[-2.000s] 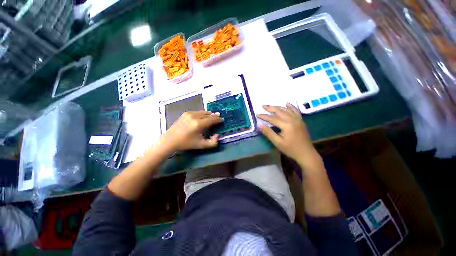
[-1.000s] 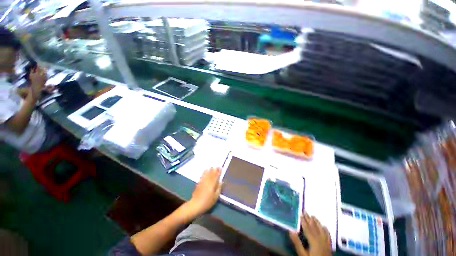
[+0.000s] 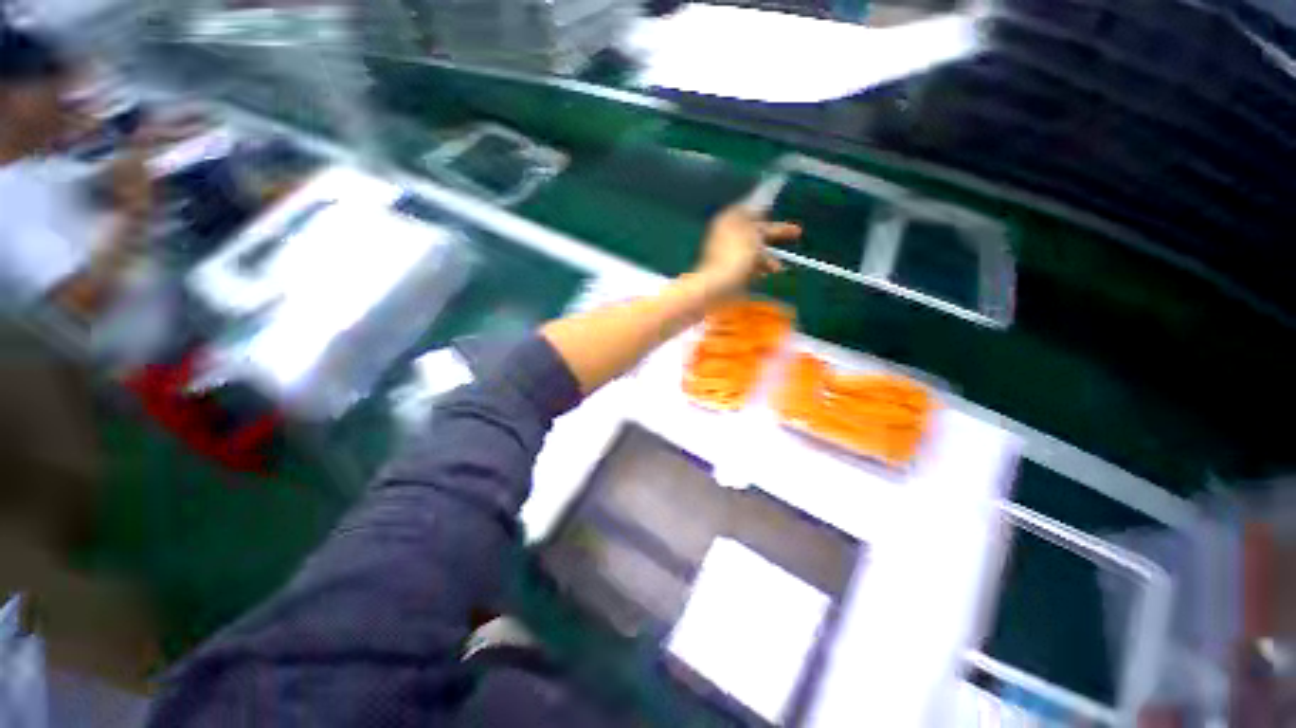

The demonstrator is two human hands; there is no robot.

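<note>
My left hand (image 3: pixel 739 252) is stretched out over the far green surface, at the left end of a white housing frame (image 3: pixel 880 253) with two dark windows. Its fingers overlap the frame's edge; blur hides whether they grip it. The dark assembly jig (image 3: pixel 620 529) lies on white paper with a pale rectangle (image 3: pixel 749 626) at its right side, and no housing is on it. My right hand is out of the picture.
Two tubs of orange keycaps (image 3: pixel 736 354) (image 3: pixel 857 410) stand behind the jig. A housing (image 3: pixel 1076 605) lies at right. A plastic-wrapped bundle (image 3: pixel 355 306) lies at left, near a seated person (image 3: pixel 57 213). Another frame (image 3: pixel 493 164) lies on the far surface.
My left hand has moved from the jig to the far surface. The housing with its board has left the jig, and a frame now lies beyond the tubs. My right hand has left view.
</note>
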